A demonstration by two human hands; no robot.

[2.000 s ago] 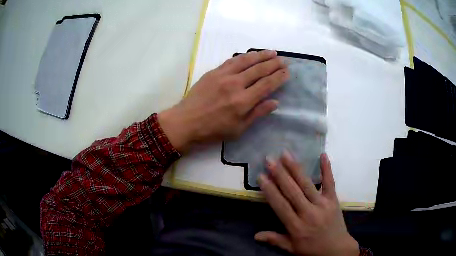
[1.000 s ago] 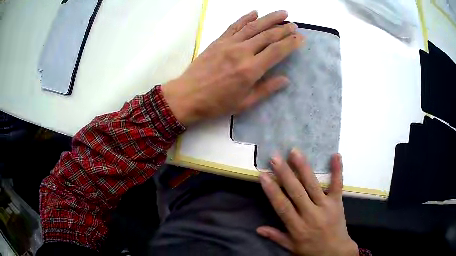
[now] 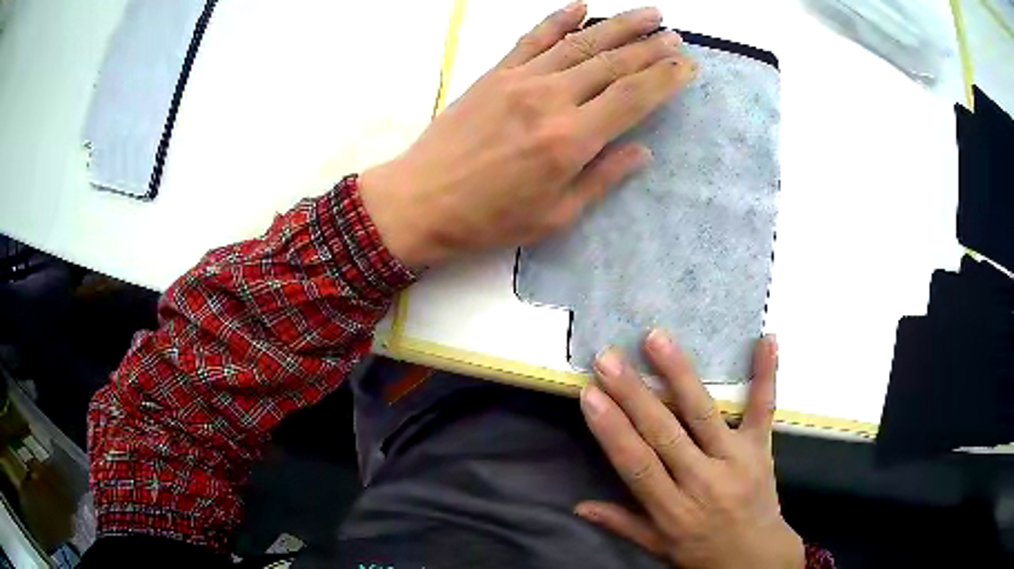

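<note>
A black panel [image 3: 728, 49] lies on the white work sheet, covered by a mottled grey-white backing sheet [image 3: 678, 211]. A narrow black edge shows at the top and at the lower left notch. My left hand [image 3: 528, 145] lies flat over the upper left of the backing, fingers slightly apart, hiding that corner. My right hand [image 3: 695, 456] is at the near edge, fingertips on the backing's lower edge, fingers apart. Neither hand grips anything.
A backed panel [image 3: 139, 100] lies at the left. Stacks of black panels [image 3: 956, 356] are at the right edge. A soft pile of loose backing sheets [image 3: 890, 33] is at the upper right. Yellow tape [image 3: 478, 365] borders the work sheet. Dark clothing shows below the table edge.
The backing looks smoother; the crease across its middle is gone. The black edge at the bottom is now covered. The panel sits higher and further right in view, as does my left hand.
</note>
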